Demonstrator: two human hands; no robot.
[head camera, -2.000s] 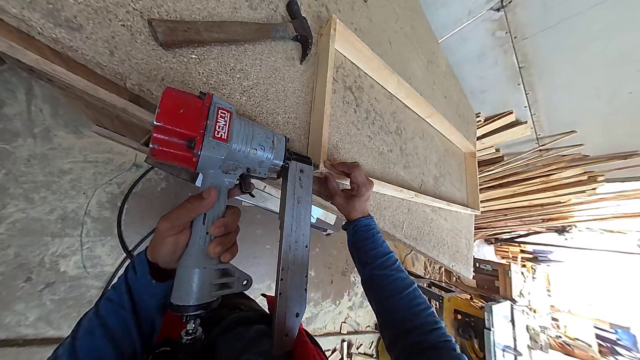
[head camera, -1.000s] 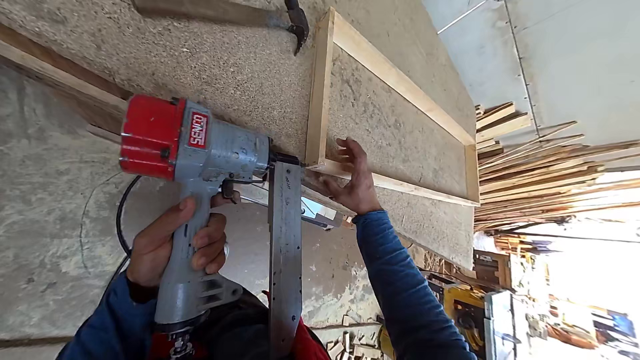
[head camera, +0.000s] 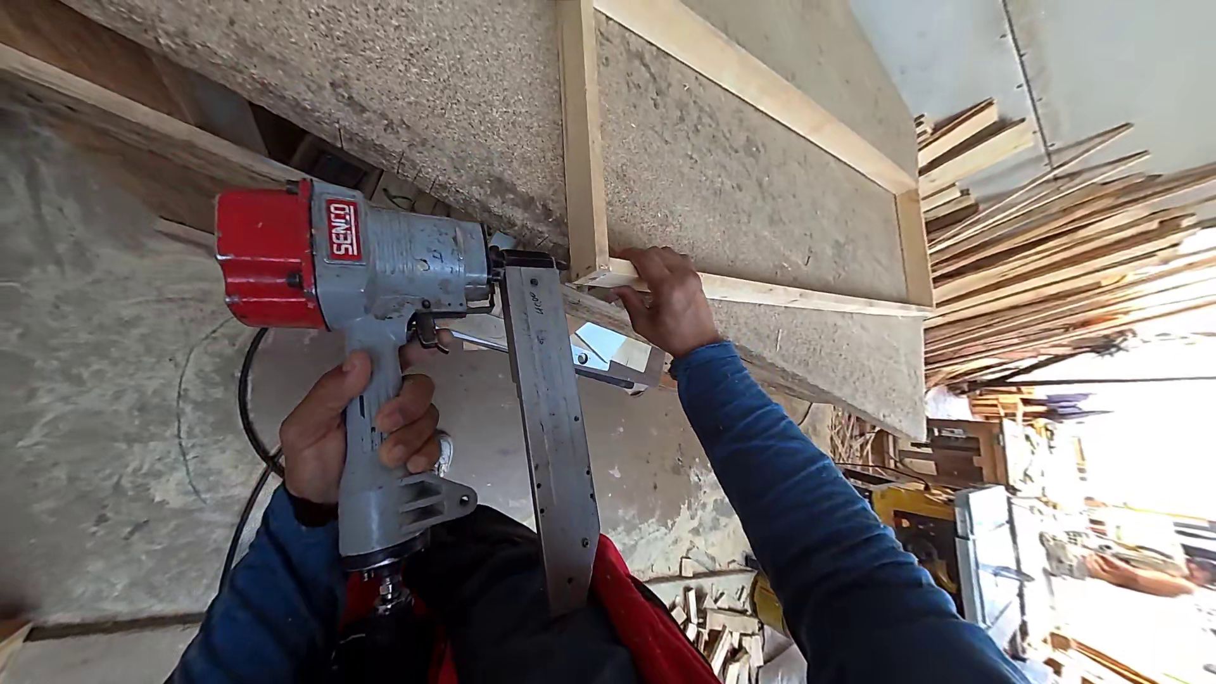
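Note:
My left hand is wrapped around the handle of a grey and red Senco pneumatic nail gun. Its nose is beside the near corner of a rectangular wooden frame; whether they touch is unclear. The long grey magazine hangs down from the nose. My right hand grips the frame's lower rail just right of that corner, fingers over the wood and thumb below. The frame lies on a rough particleboard work surface. My left index finger is partly hidden behind the handle near the trigger.
A black air hose curves at left. Nails stick out along the board's edge. Stacked wood strips lie beyond the frame, near a metal wall. Wood offcuts lie on the floor, with yellow machinery at lower right.
My right hand's fingers, raised and spread a second ago, now close around the lower rail. The claw hammer seen earlier at the top is out of view as the view has shifted.

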